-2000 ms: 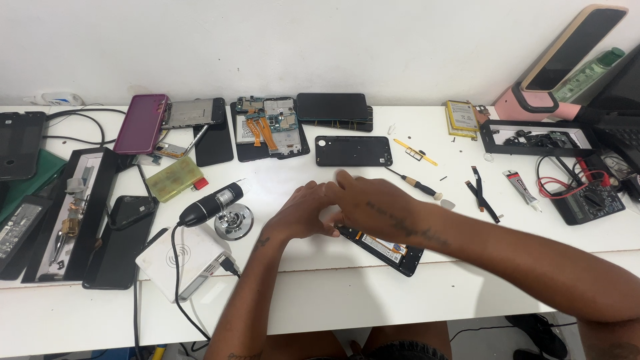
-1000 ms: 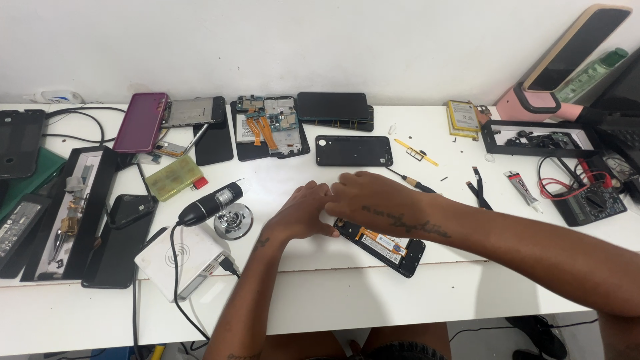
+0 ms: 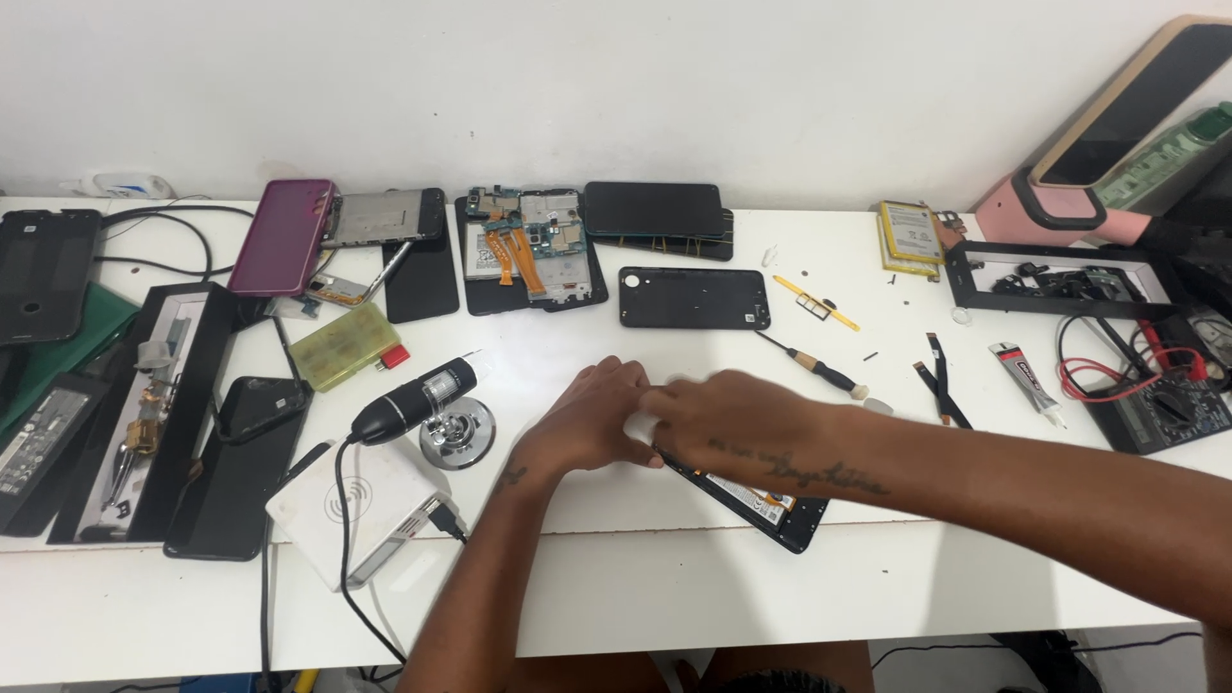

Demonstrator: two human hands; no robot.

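An opened smartphone (image 3: pixel 770 500), its battery and orange flex cable showing, lies at a slant on the white table, its upper end hidden under my hands. My left hand (image 3: pixel 597 414) is at that end, thumb stretched toward the phone; whether it grips anything is hidden. My right hand (image 3: pixel 712 414) is curled over the same end, its fingertips close to my left fingers and slightly blurred; what it holds cannot be told. Beyond them lie a black phone back cover (image 3: pixel 693 298), a screwdriver (image 3: pixel 818 371) and a yellow strip-like part (image 3: pixel 816 303).
On the left are a USB microscope (image 3: pixel 414 399) on its round stand, a white box (image 3: pixel 337 510), a yellowish plastic case (image 3: pixel 345 348) and a black parts tray (image 3: pixel 192 414). Phone boards (image 3: pixel 529 245) lie at the back. On the right are flex cables (image 3: pixel 938 385), a glue tube (image 3: pixel 1028 380) and a multimeter (image 3: pixel 1160 404).
My right hand and forearm have shifted slightly over the phone, first uncovering and then again covering part of it. My left hand stays in nearly the same place.
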